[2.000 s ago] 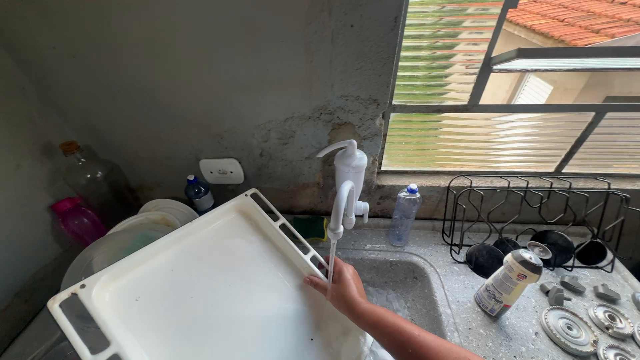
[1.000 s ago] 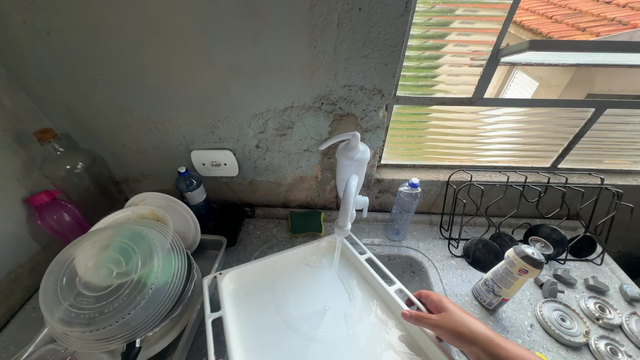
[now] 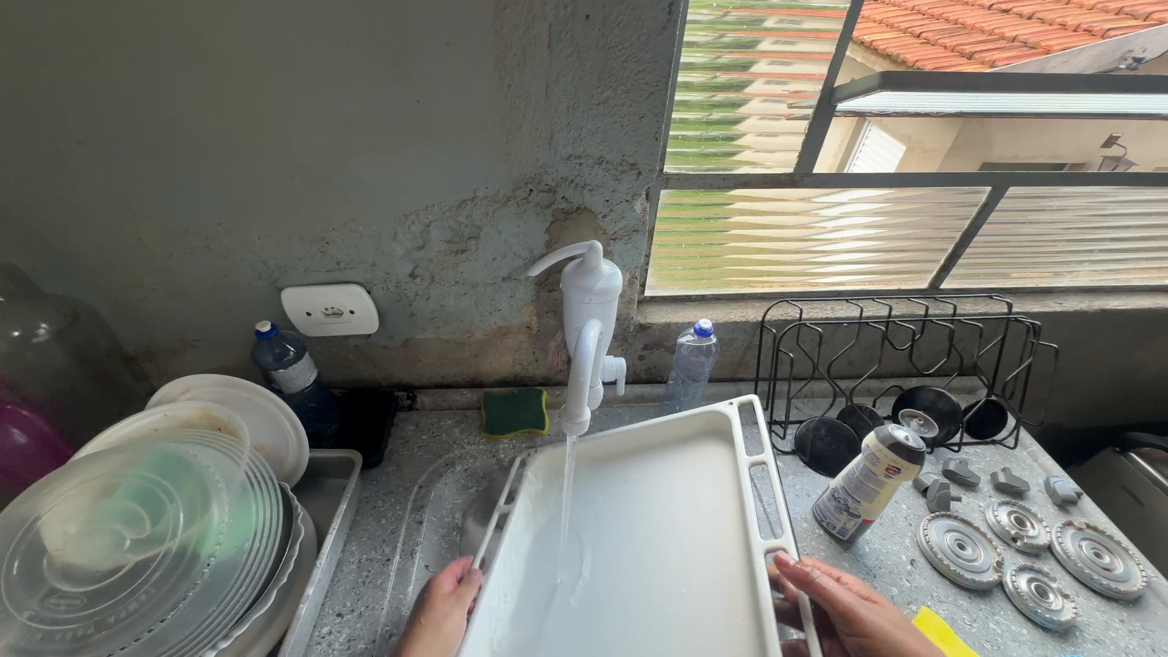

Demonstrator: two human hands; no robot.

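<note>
A white rectangular tray [image 3: 666, 538] with slotted side rims is tilted over the sink [image 3: 474, 520]. My left hand [image 3: 440, 610] grips its left rim, and my right hand [image 3: 844, 607] grips the slotted right rim. Water runs from the spout of a white plastic faucet [image 3: 584, 365] onto the tray's left part. Behind the sink lies a green and yellow sponge [image 3: 515, 412]. Part of something yellow [image 3: 940, 631] shows beside my right hand. The tray's near edge is out of view.
Stacked plates and a clear plastic lid [image 3: 119, 547] stand at left beside a dark bottle [image 3: 297, 370]. Behind the tray is a clear bottle [image 3: 693, 365]. At right are a black wire rack [image 3: 903, 319], a cream-colored bottle [image 3: 867, 484], stove knobs [image 3: 1010, 482] and burner parts [image 3: 960, 550].
The tray has moved right from over the plates and turned under the running water. My left hand has come into view on its left rim; my right hand remains on the right rim.
</note>
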